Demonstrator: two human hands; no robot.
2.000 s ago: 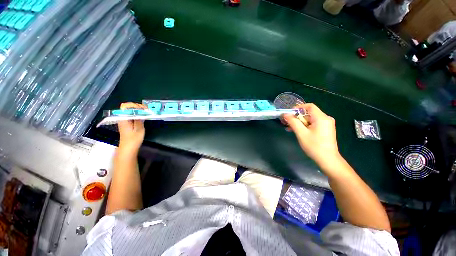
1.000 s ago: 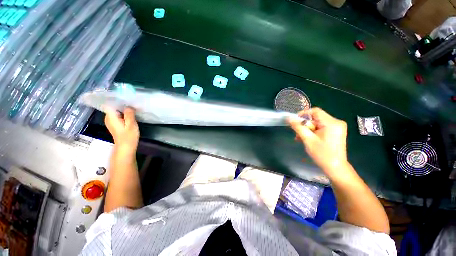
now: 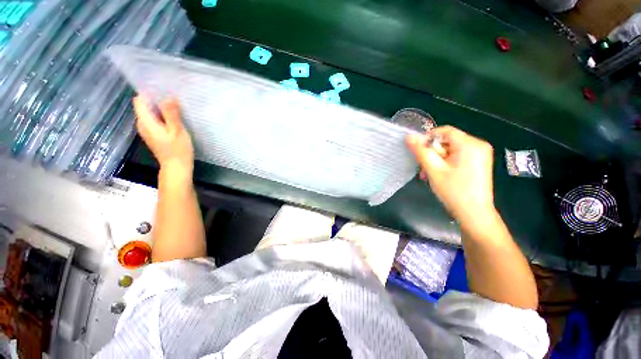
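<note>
A whitish clear blister tray (image 3: 281, 137) is held tilted above the green mat, its face blurred. My left hand (image 3: 165, 133) grips its left part. My right hand (image 3: 457, 168) pinches its right end. A pale object shows between my right fingers, too small to name. Several turquoise housings (image 3: 299, 69) lie loose on the mat beyond the tray's far edge, some partly hidden by it. The round dish of small parts (image 3: 413, 119) is partly covered by the tray's right end.
A tall stack of blister trays (image 3: 77, 91) stands at far left. A small zip bag (image 3: 523, 163) and a cooling fan (image 3: 587, 209) are at right. Red parts (image 3: 502, 44) lie on the far green surface. A red button (image 3: 133, 254) is at lower left, a blue bin (image 3: 457, 273) below the bench edge.
The tray was edge-on with turquoise housings showing; now its whitish face shows and its left end is raised. Several housings now lie loose on the mat.
</note>
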